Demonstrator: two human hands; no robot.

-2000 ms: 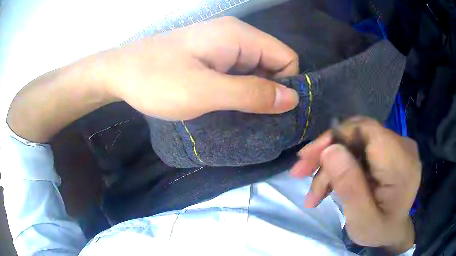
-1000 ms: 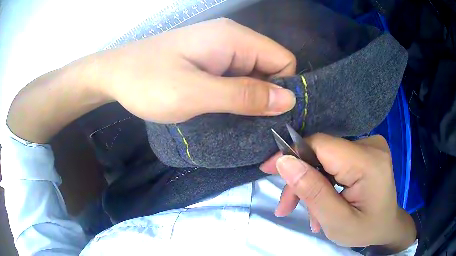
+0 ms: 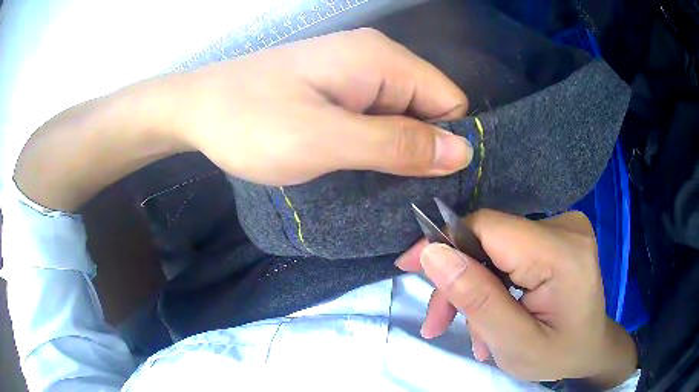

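A dark grey garment piece (image 3: 360, 218) lies across the middle, its narrow curved band crossed by two yellow stitch lines. My left hand (image 3: 329, 115) pinches its upper edge, the thumb on top just left of the right-hand yellow stitch line (image 3: 480, 157). The fingers are partly hidden behind the cloth. My right hand (image 3: 529, 283) holds small dark thread snips (image 3: 460, 233) between thumb and fingers. Their two pointed blades are apart and point up and left, over the band's lower part, left of the right-hand stitch line. Whether they touch the cloth, I cannot tell.
A white table (image 3: 92, 53) with a ruler tape (image 3: 283, 31) along its edge is at the upper left. Blue material (image 3: 613, 230) and dark cloth (image 3: 667, 191) are on the right. More dark cloth lies over the lap, above my light blue clothing (image 3: 306, 352).
My right hand has come left and lower from two seconds ago, and the snips now show clearly with blades apart. Since one second ago, my left hand and the band have shifted slightly right.
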